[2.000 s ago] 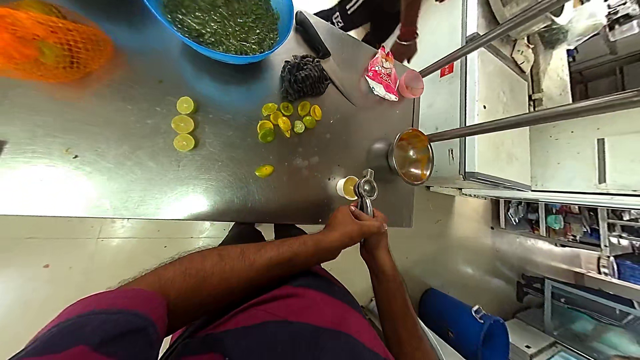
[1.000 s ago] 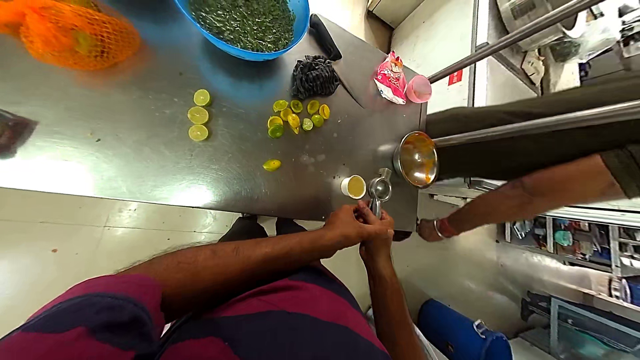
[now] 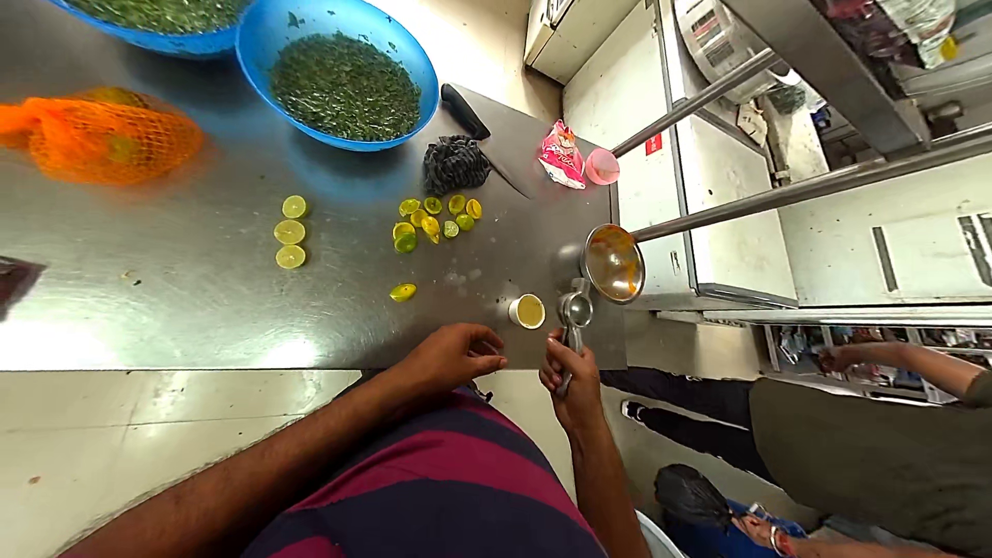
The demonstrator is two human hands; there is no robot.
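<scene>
My right hand [image 3: 572, 373] is closed around the handles of a metal citrus squeezer [image 3: 576, 311], held beside a steel bowl [image 3: 614, 263] at the table's right edge. Left of the squeezer stands a small white cup [image 3: 528, 311] with pale yellow liquid. My left hand [image 3: 457, 358] holds nothing, its fingers loosely bent and apart, near the table's front edge. Three cut lime halves [image 3: 290, 232] lie in a column on the steel table [image 3: 194, 310]. Several squeezed lime halves [image 3: 431, 225] are heaped below a dark scouring pad [image 3: 455, 165], and one squeezed half [image 3: 403, 292] lies apart.
Blue bowls of chopped greens [image 3: 345, 89], an orange mesh bag [image 3: 116, 139], a black-handled knife [image 3: 465, 112], a pink packet [image 3: 563, 155] and a pink cup [image 3: 602, 167] are on the table. Metal rails [image 3: 775, 200] run at right. Another person [image 3: 860, 449] is at lower right.
My left hand has let go of the squeezer and moved left, while my right hand still holds it. The other person's arm has moved away from beside the table's right edge.
</scene>
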